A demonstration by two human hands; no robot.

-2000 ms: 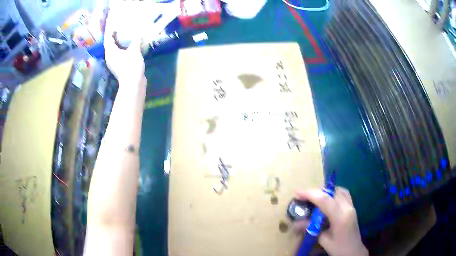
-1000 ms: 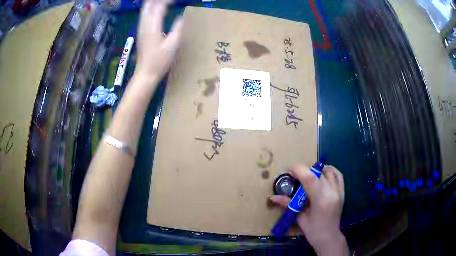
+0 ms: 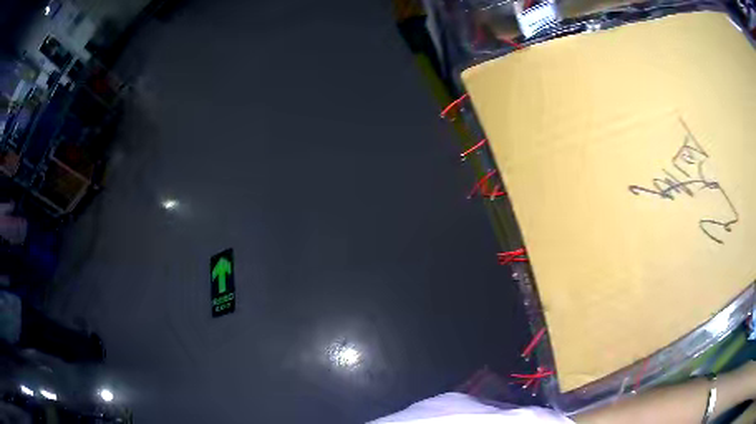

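Observation:
A cardboard sheet [image 3: 613, 207] with dark handwriting lies on top of a stack of clear plastic trays [image 3: 572, 402] at the right. Thin red wires or strands stick out along the stack's left and lower edges. My left forearm, with a pale sleeve and a thin bracelet, runs along the bottom right, below the sheet. Only the start of my left hand [image 3: 740, 386] shows at the right edge; its fingers are cut off, so its hold cannot be told. My right hand is out of the picture.
A dark grey floor [image 3: 331, 149] fills the middle and left, with a green arrow floor sign [image 3: 221, 282] and bright light reflections. Shelving or racks [image 3: 70, 166] stand at the far upper left. A white label [image 3: 537, 16] shows above the sheet.
The view has swung left, from the work area to the floor and the left-hand stack. The QR-labelled cardboard, blue marker, round part and right hand have left the picture.

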